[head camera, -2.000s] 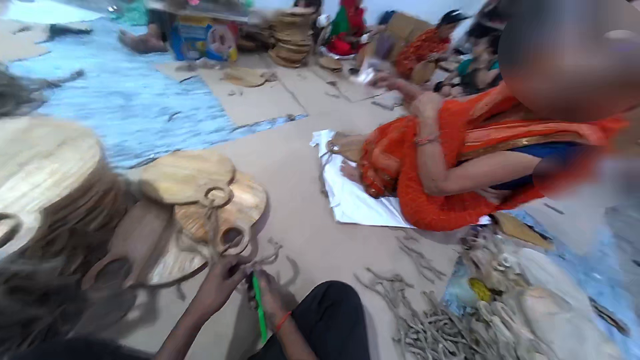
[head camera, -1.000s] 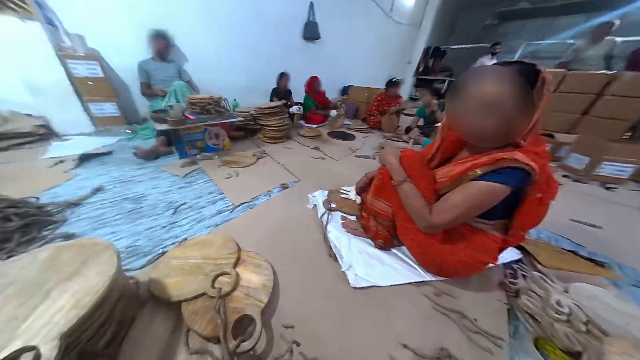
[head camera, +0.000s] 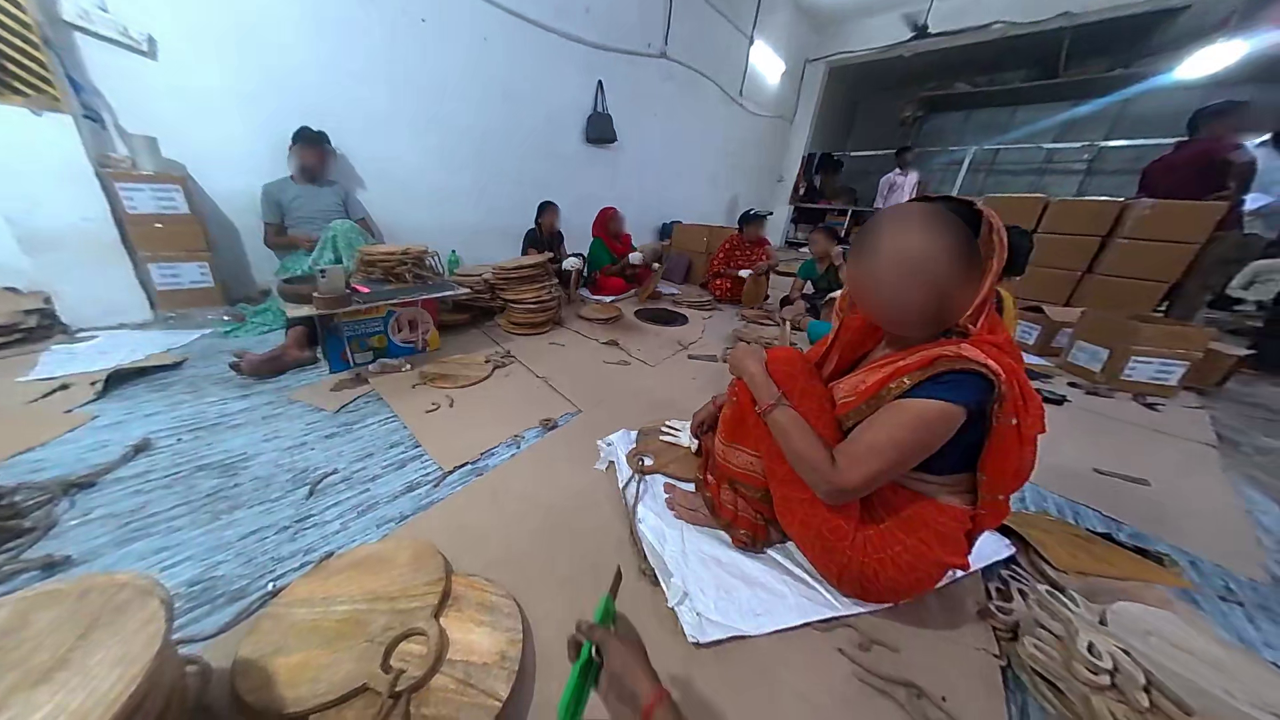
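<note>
My right hand (head camera: 622, 662), with a red thread at the wrist, is low in the middle and grips a green-handled knife (head camera: 588, 655), its dark blade pointing up. To its left lie round wooden boards (head camera: 345, 625) with ring-shaped handles, one overlapping another, and a rope tied at a ring. A thick stack of wooden boards (head camera: 75, 640) stands at the lower left corner. My left hand is out of view.
A person in an orange sari (head camera: 860, 430) sits on a white sheet (head camera: 700, 590) at the right, near a wooden board (head camera: 665, 455). Rope bundles (head camera: 1075, 640) lie lower right. Other people, board stacks (head camera: 525, 295) and cartons (head camera: 1150, 235) are farther back.
The view has tilted up strongly. My two hands were together by the boards; now only the right one shows, apart from them, with the knife raised. The seated person sits more upright.
</note>
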